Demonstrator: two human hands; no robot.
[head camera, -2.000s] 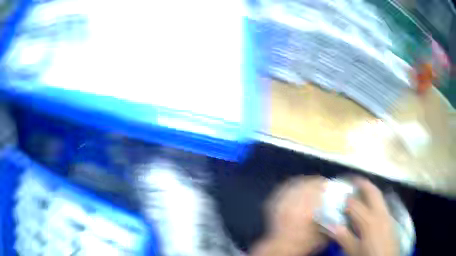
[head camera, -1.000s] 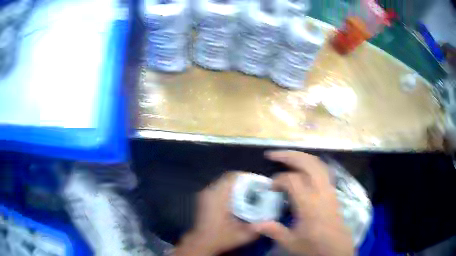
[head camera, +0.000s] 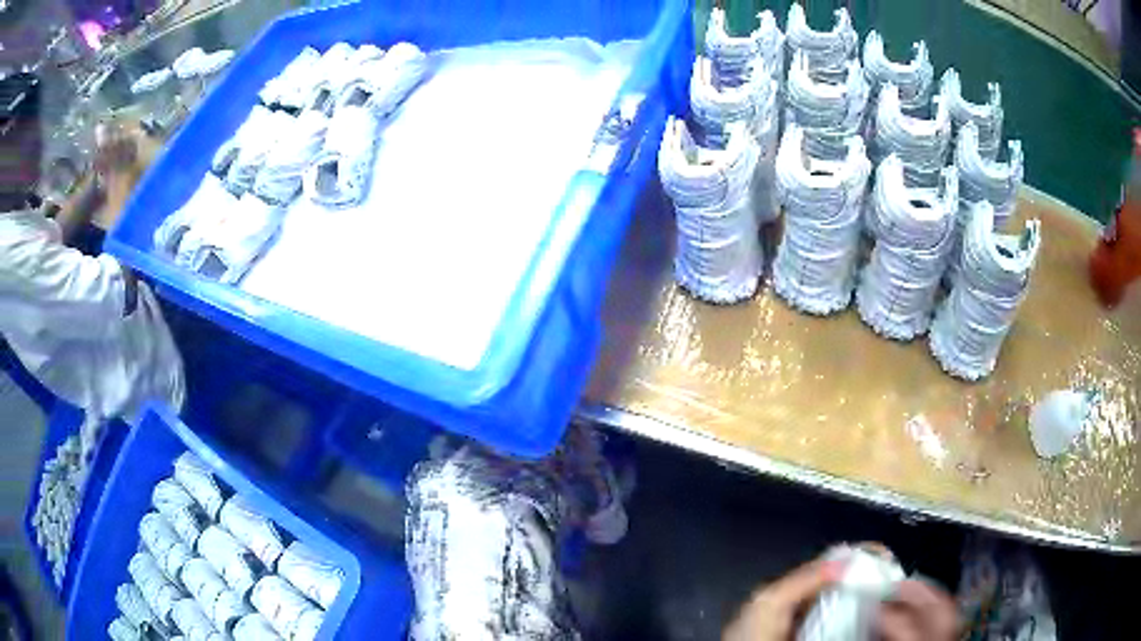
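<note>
A pale grey-white piece (head camera: 853, 594) is held between my two hands above my lap, low at the right of centre. Its shape is blurred and partly covered by fingers. My left hand (head camera: 778, 604) grips it from the left. My right hand (head camera: 923, 614) is on its right side, blurred and cut off by the bottom edge. Several ribbed hollow bodies (head camera: 820, 232) stand upright in rows on the tan bench, prongs up. A small white glue bottle (head camera: 1059, 422) lies on the bench at the right.
A large blue tray (head camera: 547, 376) with white liner holds bodies lying at its left side. A lower blue bin (head camera: 344, 551) holds rows of bodies. An orange-red drink cup (head camera: 1115, 257) stands at the right edge. Another person's sleeve (head camera: 81, 307) is at left.
The view has swung left, so the tray and standing bodies show more fully and my hands appear lower and farther right. The piece is still between my hands.
</note>
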